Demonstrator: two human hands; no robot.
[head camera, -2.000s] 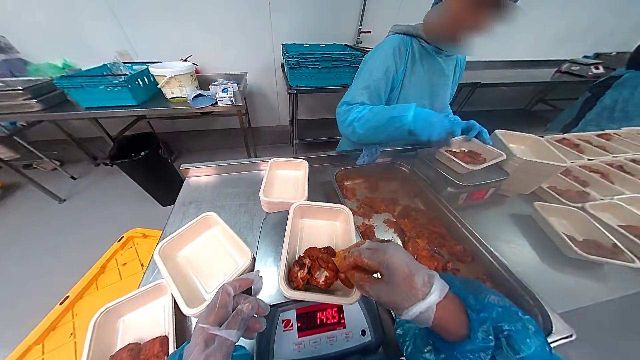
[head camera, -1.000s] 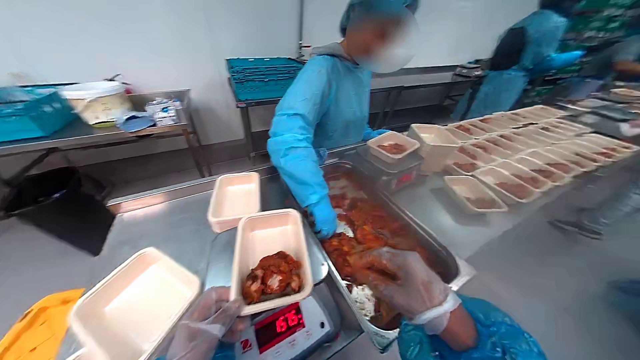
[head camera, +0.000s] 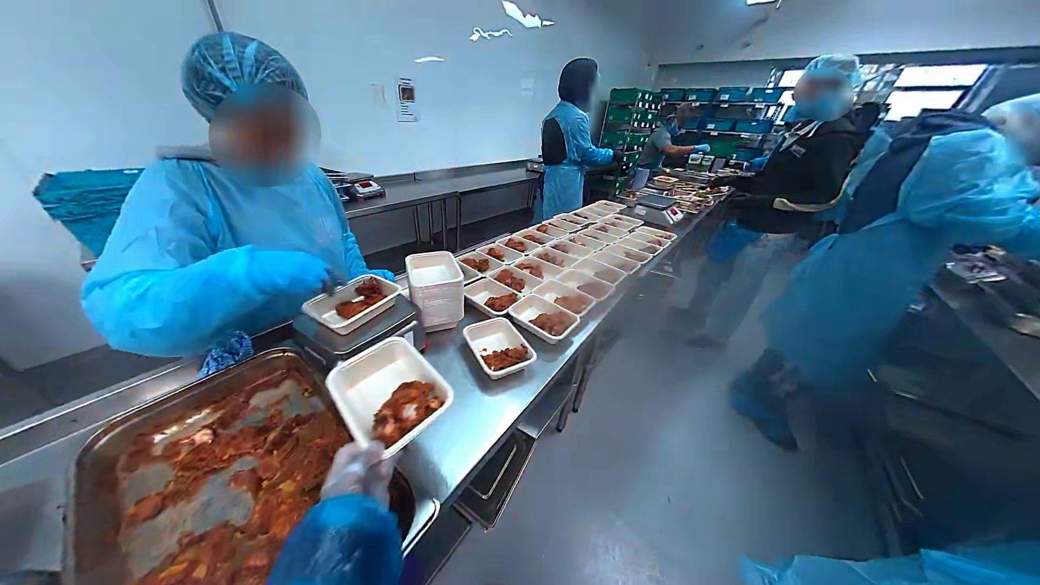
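Note:
My left hand (head camera: 357, 473), in a clear glove with a blue plastic sleeve, grips the near edge of a pale rectangular food tray (head camera: 382, 375). Cooked meat in reddish-brown sauce (head camera: 406, 412) lies at the tray's near right end. The tray is tilted and held between the steel pan and the worktable. To the left, a large steel pan (head camera: 97, 455) holds more of the sauced meat. Just beyond my tray, another tray with meat (head camera: 352, 304) rests on a scale (head camera: 357, 335). My right hand is out of view.
A co-worker (head camera: 219, 219) stands across the table beside the scale. A stack of empty trays (head camera: 435, 288) and a single filled tray (head camera: 499, 348) stand on the steel table (head camera: 467, 414). Rows of filled trays extend beyond. More people stand along the aisle at right.
The filled tray has left the scale in my left hand. My right hand, over the pan a second ago, is out of view. The view has swung right.

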